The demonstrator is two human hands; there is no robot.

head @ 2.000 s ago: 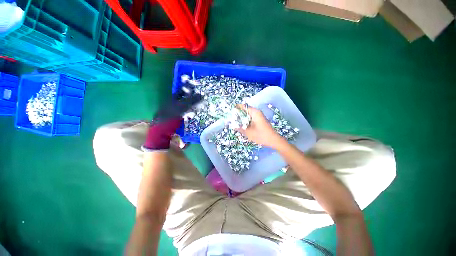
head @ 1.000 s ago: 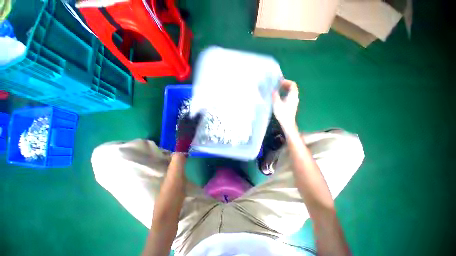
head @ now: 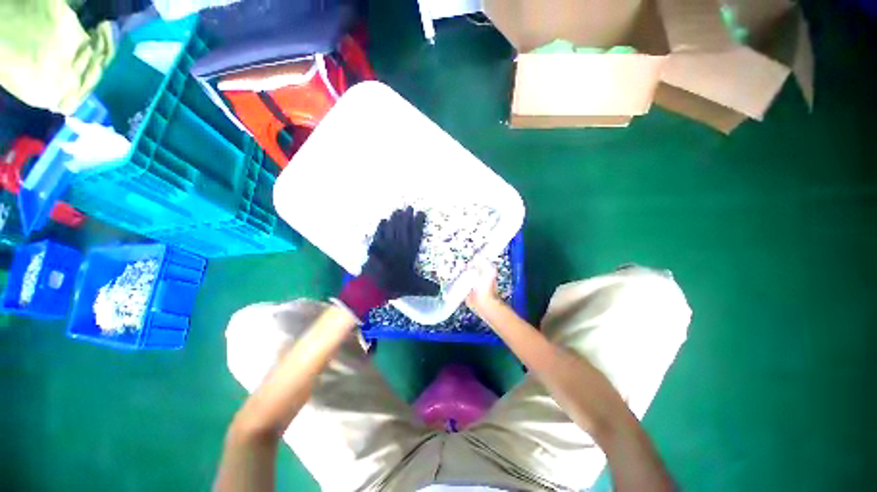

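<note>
The white parts tray [head: 385, 144] is tilted over the blue parts bin [head: 438, 335], with small white components [head: 457, 235] heaped at its near end. My left hand [head: 396, 255], in a dark glove with a maroon cuff, lies over the tray's near left side, fingers spread beside the heap. It grips nothing that I can see. My bare right hand [head: 484, 286] holds the tray's near right rim; its fingertips are partly hidden. More components show in the bin below, which the tray mostly covers.
Teal crates [head: 192, 183] and a red stool [head: 279, 106] with a dark cushion stand at upper left. Two smaller blue bins [head: 173, 298] with parts are at far left. Open cartons [head: 577, 91] stand at the top right. A pink stool [head: 455, 396] is between my knees.
The tray was first level on my lap, then lifted over the bin; now it is turned, its far end pointing up-left. The components have gathered at its near end. My left hand has opened over them.
</note>
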